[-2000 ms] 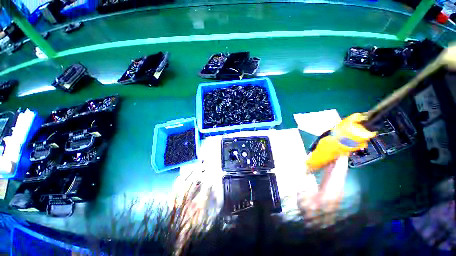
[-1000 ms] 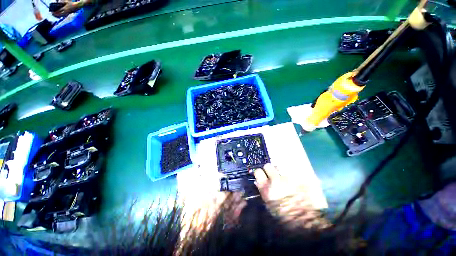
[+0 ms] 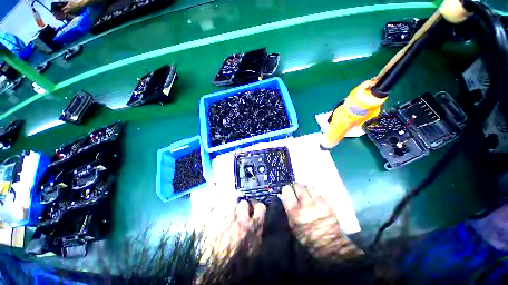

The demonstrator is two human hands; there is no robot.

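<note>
An open black device housing lies on the white work mat. Its far half shows parts and wires; its near half is mostly hidden by my hands and dark hair at the bottom of the view. My left hand is at the near half's left side, fingers bent at its edge. My right hand is at the right side, fingertips on the housing near the middle joint. Both hands are bare and hold the housing. The yellow-orange electric screwdriver hangs to the right, untouched.
A larger blue bin of black fittings and a smaller blue bin of dark screws stand behind the mat. Another open housing lies right. Black trays of housings are left. More housings sit along the belt.
My right hand has let go of the screwdriver and come to the housing. My left hand has also come onto it. The screwdriver now hangs free, slightly further left.
</note>
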